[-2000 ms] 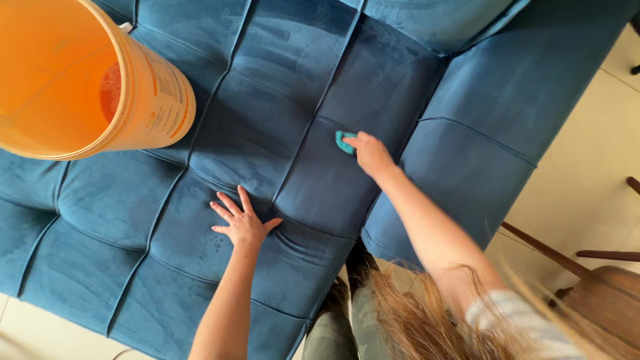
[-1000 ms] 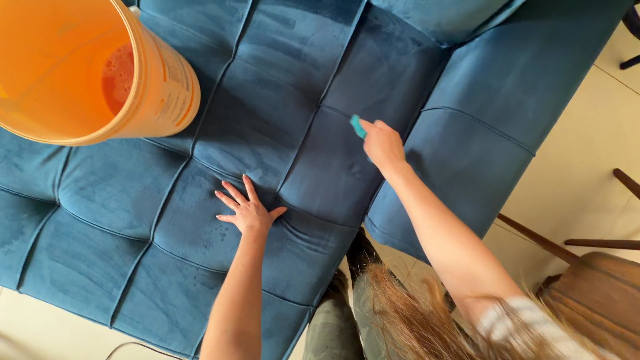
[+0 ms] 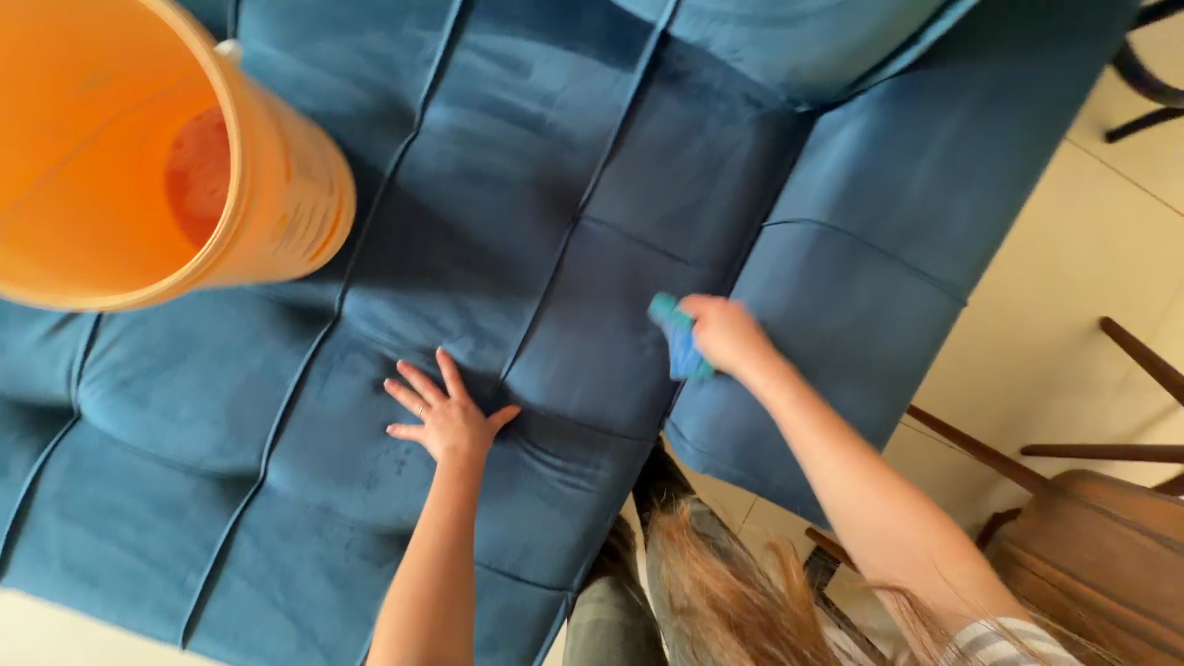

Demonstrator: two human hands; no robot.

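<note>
A blue velvet sofa (image 3: 592, 277) with stitched seams spreads below me. My left hand (image 3: 453, 421) lies flat on its seat cushion, fingers spread, holding nothing. My right hand (image 3: 726, 338) grips a teal and blue brush (image 3: 680, 342), blurred and too unclear to name more exactly, over the right end of the seat, close to the armrest (image 3: 860, 231). Its working side is hidden. Damp-looking spots mark the fabric just below my left hand.
An orange plastic bucket (image 3: 296, 203) with reddish, foamy liquid at its bottom stands on the seat at the upper left. A blue cushion (image 3: 786, 46) rests at the top. A brown wooden chair (image 3: 1091, 546) stands at the lower right on the tiled floor (image 3: 1036, 268).
My right hand, with the teal item, has moved down along the seat toward its front edge by the armrest. My left hand stays spread on the cushion.
</note>
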